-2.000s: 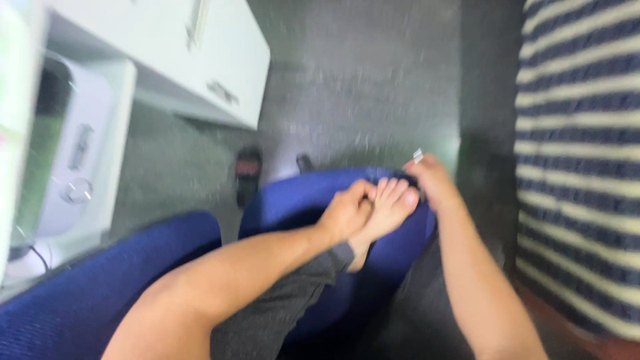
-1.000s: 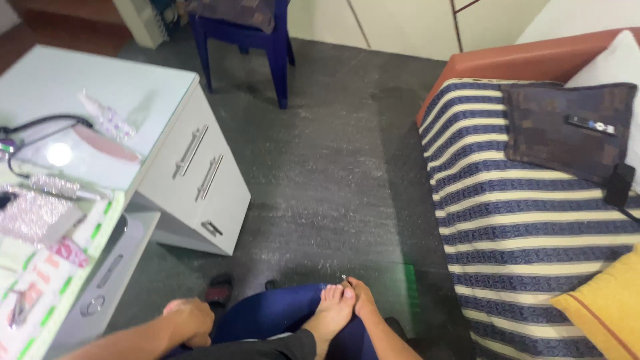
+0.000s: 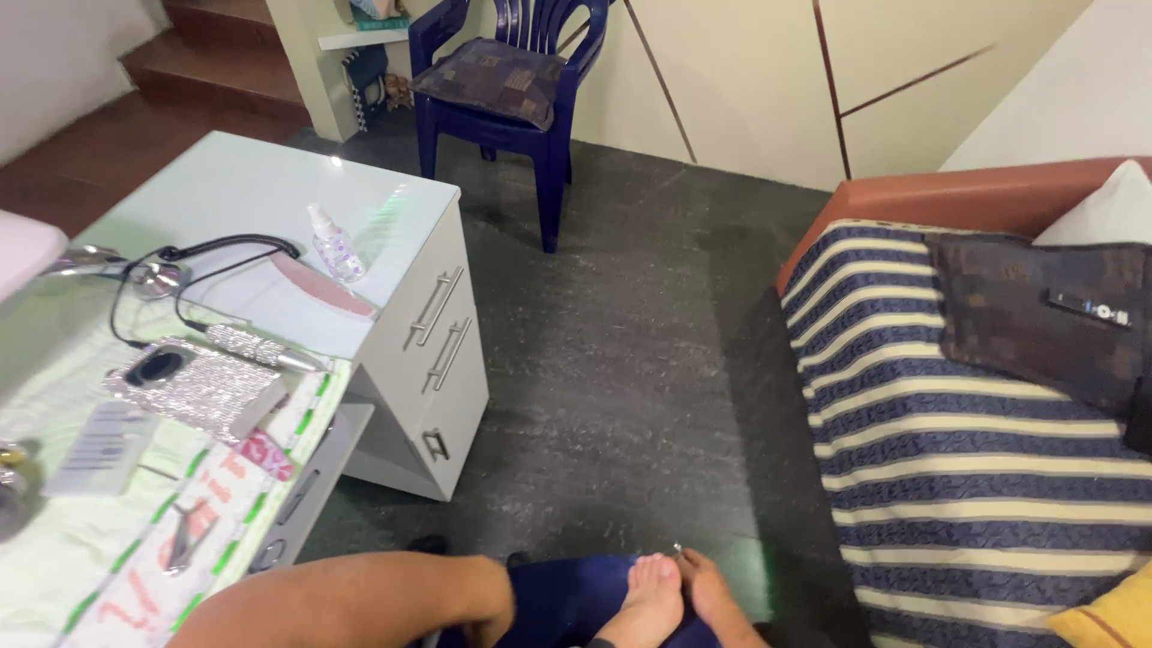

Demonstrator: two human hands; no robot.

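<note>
A bare foot [image 3: 650, 598] rests on a dark blue seat [image 3: 569, 594] at the bottom of the head view. My right hand [image 3: 711, 589] is beside the big toe, its fingers closed on a small metal tool [image 3: 678, 547], too small to identify, whose tip shows above the fingertips. My left hand [image 3: 490, 598] hangs bent at the wrist to the left of the foot, apart from it; its fingers are mostly hidden, so what they hold cannot be told. On the towel-covered desk lie a glittery nail drill handpiece [image 3: 261, 346], its glittery control box [image 3: 202, 387] and metal nippers [image 3: 187, 538].
The white desk [image 3: 423, 396] with metal handles stands at left, a spray bottle [image 3: 336, 247] on its top. A blue plastic chair [image 3: 495, 130] is beyond it. A bed with a striped cover [image 3: 945, 432] stands at right, holding a remote control [image 3: 1089, 309].
My left hand, on the foot two seconds ago, is now apart from it at the left. My right hand stays beside the toes with the small metal tool. The view has tilted up strongly.
</note>
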